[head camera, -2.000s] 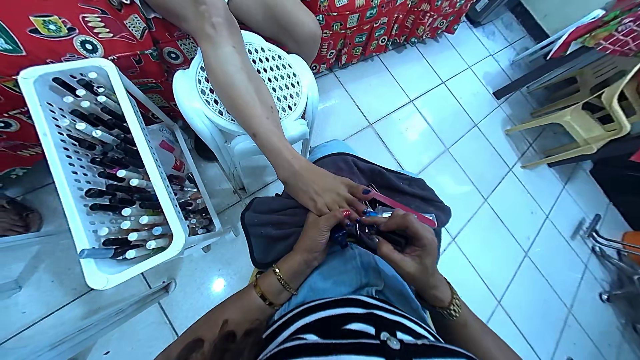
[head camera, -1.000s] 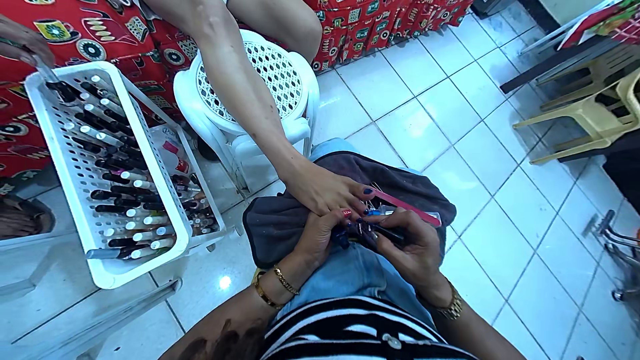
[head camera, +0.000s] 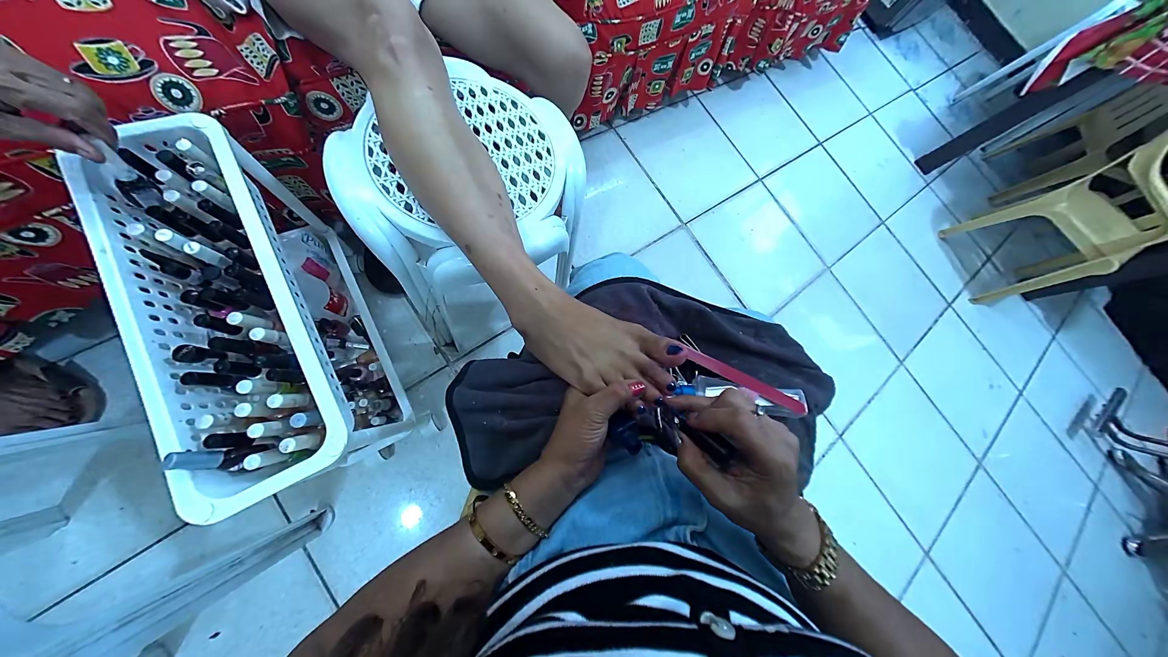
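Observation:
Another person's bare foot (head camera: 589, 342) rests on a dark towel (head camera: 502, 429) across my lap, its visible toenails painted dark blue. My left hand (head camera: 584, 429) is at the toes, thumb against them, with a small dark blue bottle (head camera: 624, 431) at its fingers. My right hand (head camera: 744, 456) holds a dark nail polish brush (head camera: 707, 442) by its cap, close to the smaller toes; the brush tip is too small to make out. A pink nail file (head camera: 744, 379) and a clear plastic case (head camera: 792, 400) lie on the towel beyond my right hand.
At the left, a white plastic basket trolley (head camera: 339, 401) holds several nail polish bottles. Another person's hand (head camera: 55, 105) is at its far corner. A white plastic stool (head camera: 557, 164) stands under the outstretched leg. Beige plastic chairs (head camera: 1086, 219) are at the right.
The other person's hand, out of view two seconds ago, came in over the basket's far corner and is still there. My hands have stayed around the toes.

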